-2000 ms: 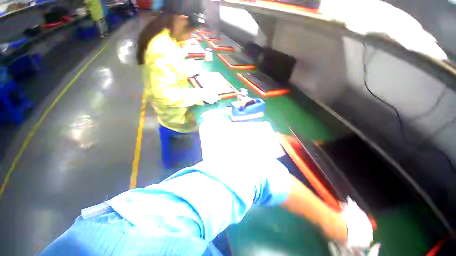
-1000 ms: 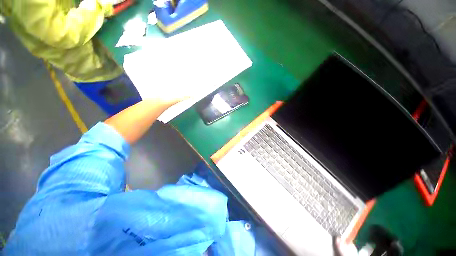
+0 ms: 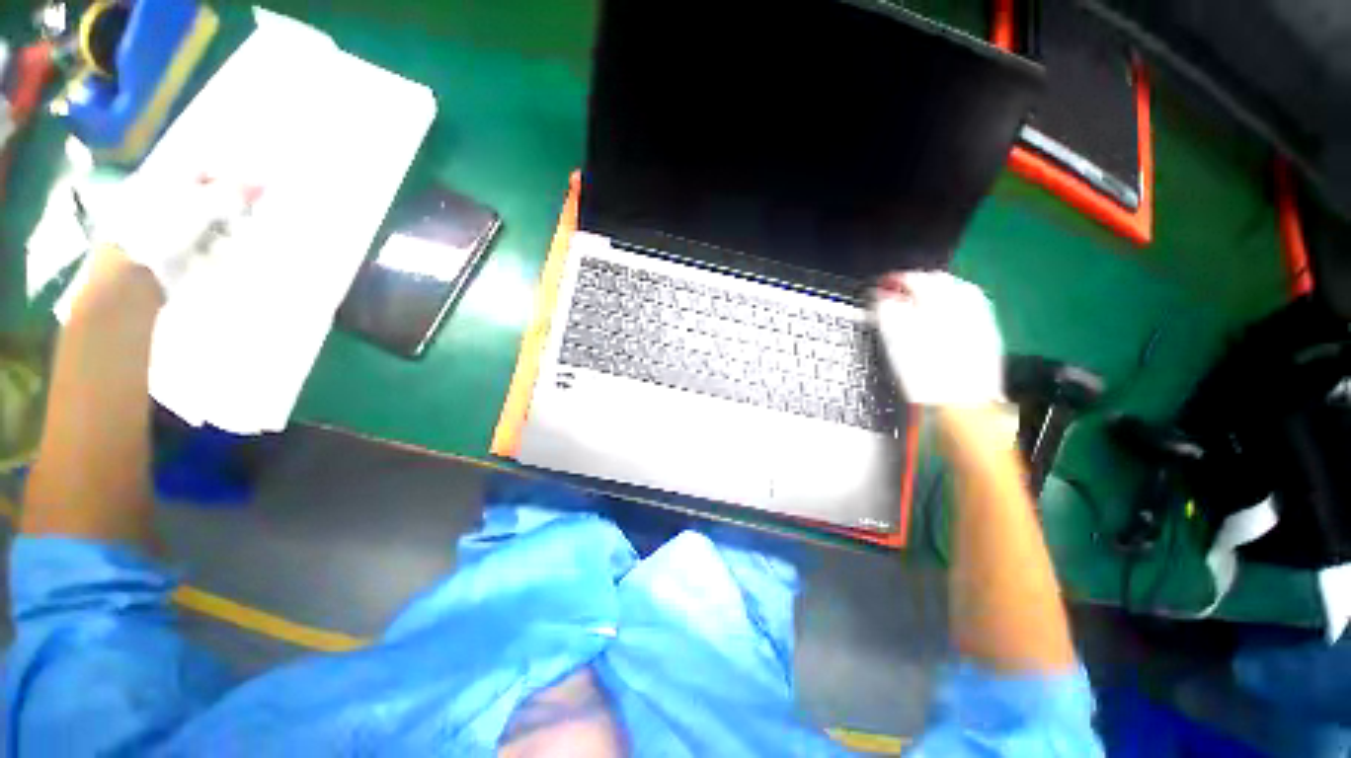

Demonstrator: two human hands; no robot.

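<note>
An open laptop [image 3: 726,341] with a black screen and grey keyboard lies on an orange-red tray [image 3: 536,348] in front of me. A stack of white protective sheets [image 3: 282,296] lies to its left. My left hand [image 3: 185,230], in a white glove, is on the upper left part of the stack; its outline blends into the white, so I cannot tell whether it grips a sheet. My right hand [image 3: 941,338], in a white glove, is at the keyboard's upper right corner near the hinge, fingers bent. What its fingertips hold, if anything, is unclear.
A smartphone [image 3: 422,270] lies between stack and laptop. A blue tape dispenser [image 3: 141,74] is at the upper left. A barcode scanner [image 3: 1052,393], cables, a black label printer [image 3: 1282,444] and a white liner [image 3: 1237,551] are at right. Another laptop on a tray [image 3: 1089,119] lies behind.
The view has swung right and down over the laptop. My left hand has moved from the stack's near edge to its upper left part. My right hand has come fully into view by the keyboard.
</note>
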